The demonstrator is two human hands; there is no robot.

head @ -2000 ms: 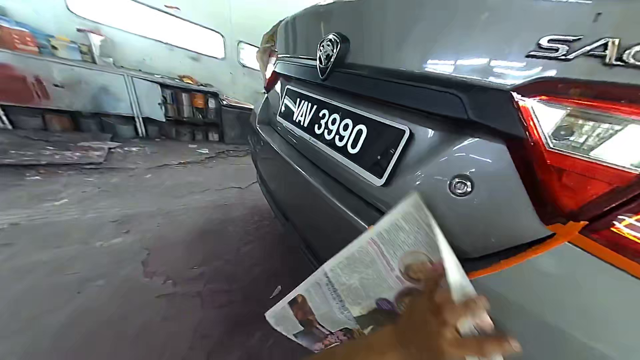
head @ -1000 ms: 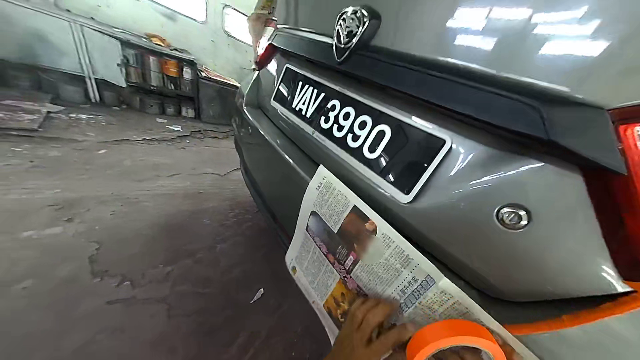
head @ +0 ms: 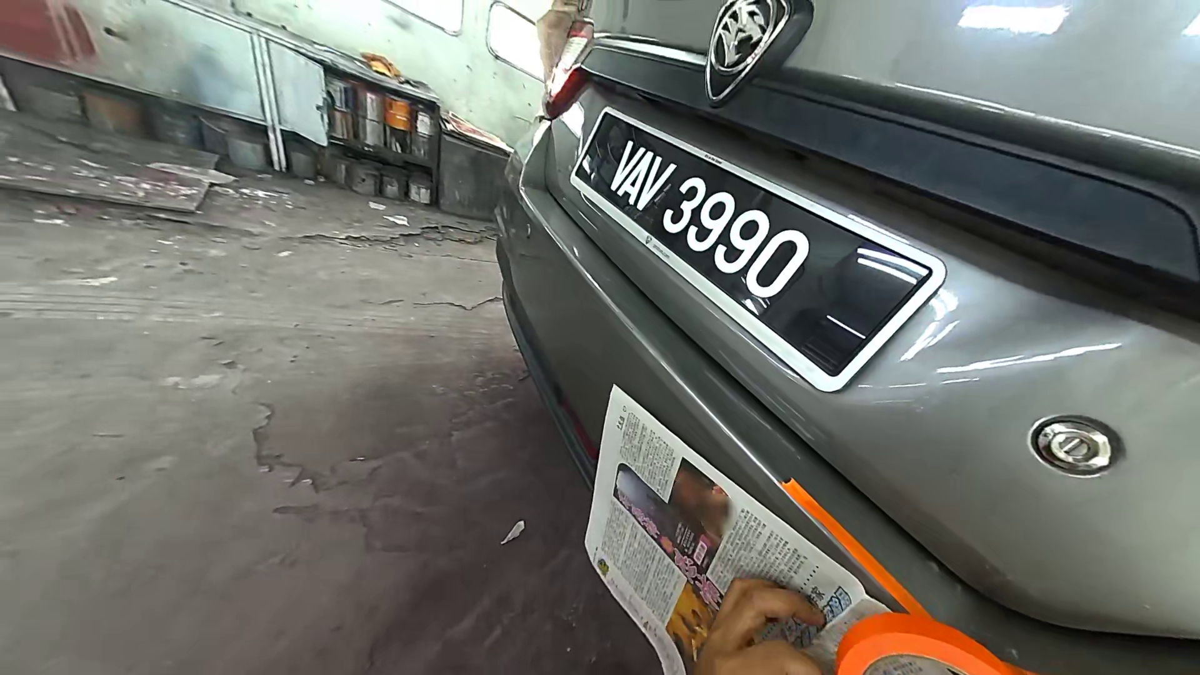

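Observation:
My left hand [head: 764, 628], at the bottom edge, has curled fingers on a printed newspaper sheet [head: 637, 544] and grips it near its right part. The sheet hangs beside the grey car's rear bumper [head: 609, 328]. Just right of my fingers is a roll of orange masking tape [head: 900, 642], cut off by the frame; what holds it is not visible. A strip of orange tape [head: 848, 544] runs from near the roll up along the bumper's upper edge. My right hand is not in view.
Above the bumper are a framed number plate [head: 750, 244], a round lock [head: 1075, 445] and a car badge [head: 747, 37]. At the back left, a shelf [head: 380, 150] holds cans beside a wall. The concrete floor [head: 281, 375] is cracked, with scraps on it.
The orange tape roll, not seen two seconds ago, is beside my left hand. An orange strip now shows on the bumper left of where the earlier frames show tape. The view has shifted left along the car.

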